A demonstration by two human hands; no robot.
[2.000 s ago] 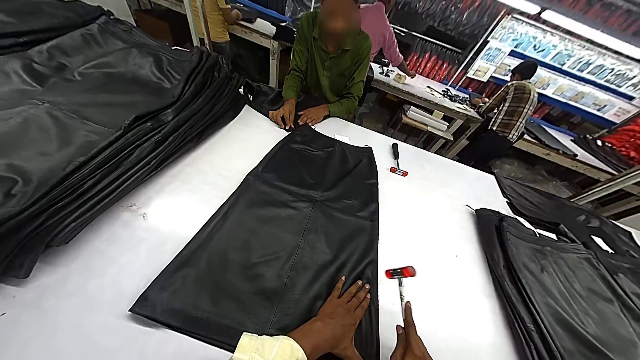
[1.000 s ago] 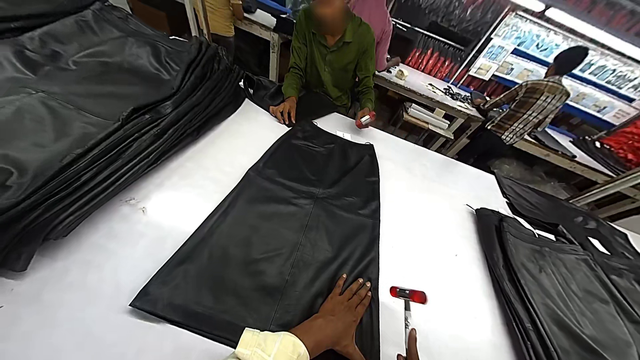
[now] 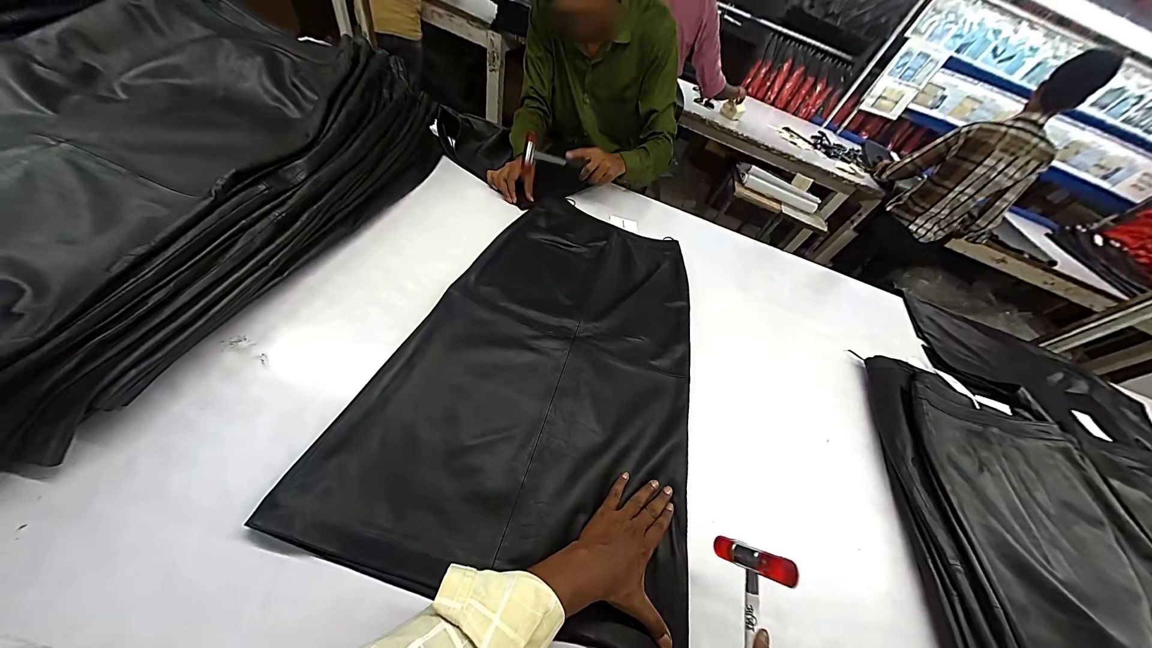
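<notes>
A black leather skirt (image 3: 549, 396) lies flat on the white tabletop (image 3: 783, 387). My left hand (image 3: 621, 549) rests palm down with spread fingers on its lower right part, near the side edge. Right of the skirt is a hammer with a red-ended head (image 3: 756, 562); its pale handle runs down out of the frame. Only a fingertip of my right hand (image 3: 761, 638) shows, against that handle at the bottom edge. Across the table a person in a green shirt (image 3: 598, 90) holds a second red-headed hammer (image 3: 531, 148) over black material by the skirt's waist end.
A tall pile of black leather garments (image 3: 180, 180) covers the left side. More folded black leather pieces (image 3: 999, 504) lie at the right edge. Beyond stand a workbench (image 3: 774, 130), a person in a checked shirt (image 3: 981, 171) and racks of hanging items.
The other person's hammer has gone from lying on the table, to their hand, to over the black material. My hammer's head has shifted slightly right; less of my right hand shows. My left hand stays put.
</notes>
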